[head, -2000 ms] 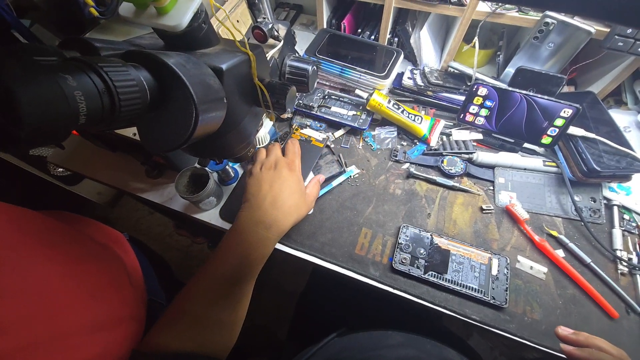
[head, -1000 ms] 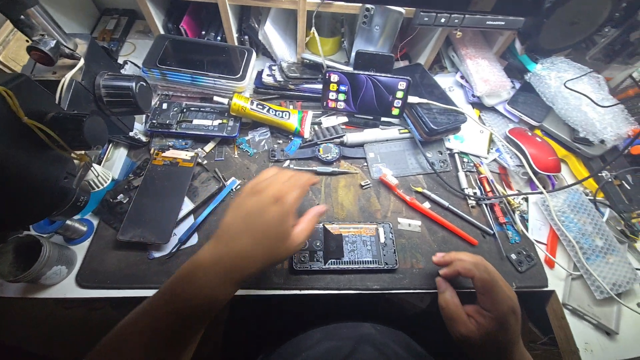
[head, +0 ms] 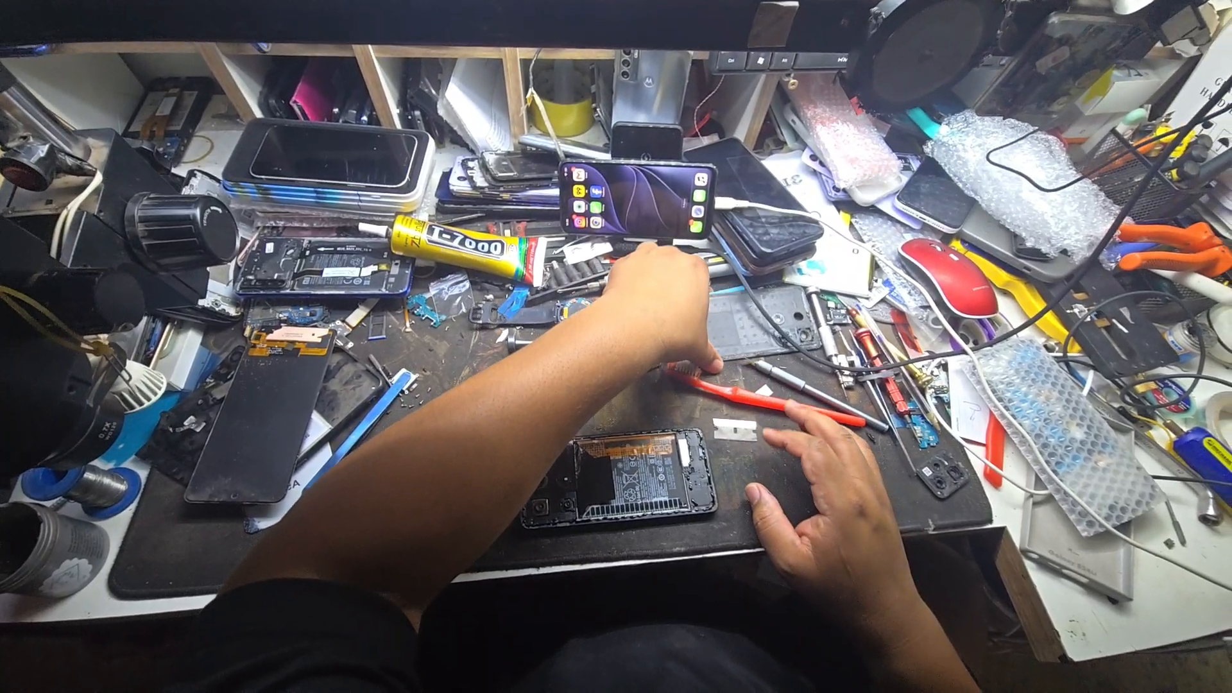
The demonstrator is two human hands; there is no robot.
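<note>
My left hand [head: 664, 298] reaches across the mat to the tools just below the lit smartphone [head: 635, 199]; its fingertips are mostly hidden, so whether it grips anything does not show. My right hand [head: 833, 491] rests at the mat's front with fingers apart, holding nothing. Between my left forearm and right hand lies an opened phone [head: 626, 476] with its battery exposed. A small white strip [head: 735, 429] is by my right fingertips. Beyond them lie a red toothbrush [head: 760, 397] and a grey pen-like tool [head: 818, 395]. A phone back panel [head: 760, 322] lies beside my left hand.
A detached phone screen [head: 260, 423], a blue strip tool [head: 366, 419] and a solder spool [head: 82, 491] are at left. Behind lie a yellow glue tube [head: 469, 252] and another opened phone [head: 325, 269]. Cables cross the right side, near a red mouse [head: 948, 277] and bubble wrap [head: 1068, 433].
My left hand has moved from the detached screen at left, across the mat, to the tools below the lit phone. My right hand has come further into view. The view has swung right.
</note>
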